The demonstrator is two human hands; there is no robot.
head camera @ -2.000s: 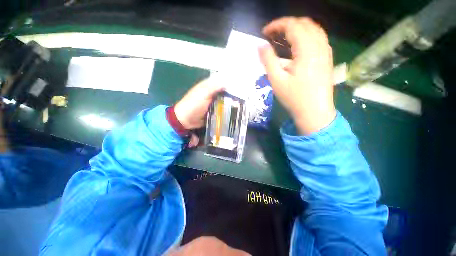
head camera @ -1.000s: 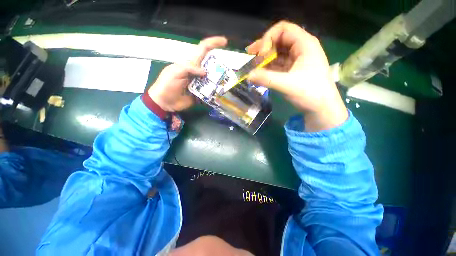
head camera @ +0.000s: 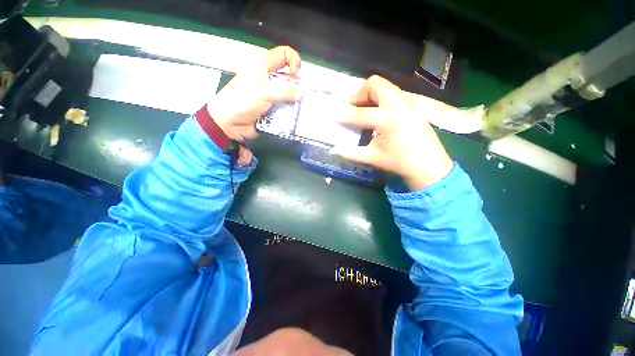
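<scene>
An open phone assembly [head camera: 282, 118] is held up above the bench, its patterned board end to the left. A bright silver-white battery [head camera: 321, 119] lies at its middle. My left hand [head camera: 252, 101], with a dark red wrist strap, grips the board end. My right hand [head camera: 390, 128] has its fingers on the other end, over the battery. Glare hides the exact contact. The blue parts tray [head camera: 338, 165] is partly hidden below the phone.
A white paper sheet [head camera: 150, 83] lies at left, beside a black fixture [head camera: 33, 66]. A tape-wrapped post [head camera: 532, 97] stands at right. Another phone [head camera: 435, 61] is on the belt beyond the white strip. Small white bits [head camera: 494, 161] lie right. A blue sleeve shows at far left.
The phone has turned from slanted to nearly level. The battery, earlier lifted at an angle in my right fingers, now lies flat on the phone. A phone has appeared on the belt.
</scene>
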